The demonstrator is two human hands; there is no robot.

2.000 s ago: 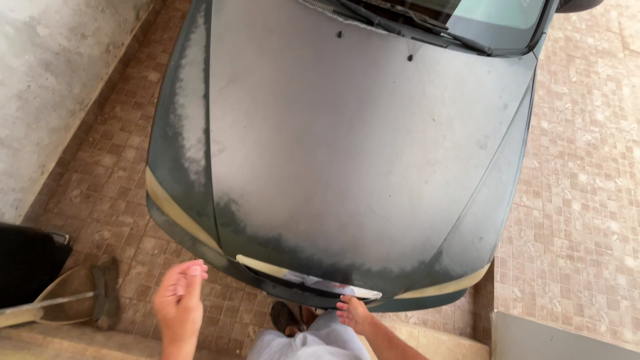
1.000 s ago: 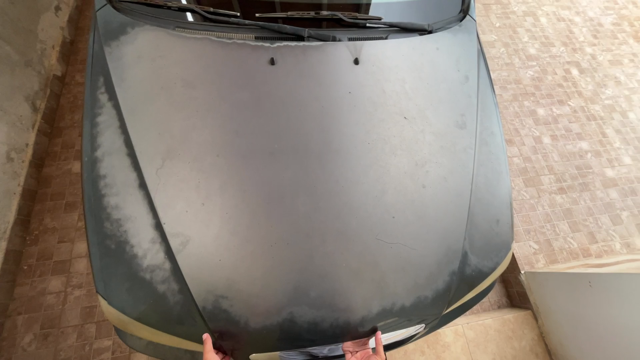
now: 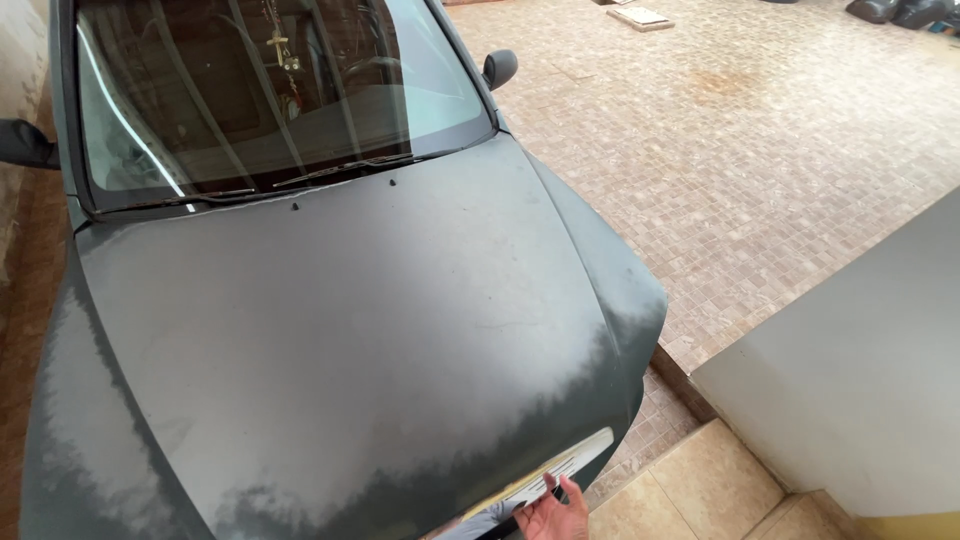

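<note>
A dark green car hood (image 3: pixel 352 315) with a large faded grey patch fills most of the head view, its panel down. At the bottom, my right hand (image 3: pixel 553 514) is at the hood's front edge, palm up with fingers bent, beside a shiny chrome grille trim (image 3: pixel 581 454). Whether its fingertips grip the edge or only touch it is unclear. My left hand is out of the frame. Wiper arms (image 3: pixel 345 169) lie along the base of the windshield (image 3: pixel 285 97), and two small washer nozzles (image 3: pixel 392 182) stand on the hood.
A side mirror (image 3: pixel 500 69) juts out on each side of the car. Beige tiled steps (image 3: pixel 716 469) and a low grey wall (image 3: pixel 847 360) stand at the lower right. Brown mosaic paving (image 3: pixel 720 150) surrounds the car, with a worn wall (image 3: pixel 19 67) at the left.
The view has swung up and right, bringing the windshield into sight. My left hand, at the hood's front edge one second ago, has left the frame. My right hand remains by the front trim.
</note>
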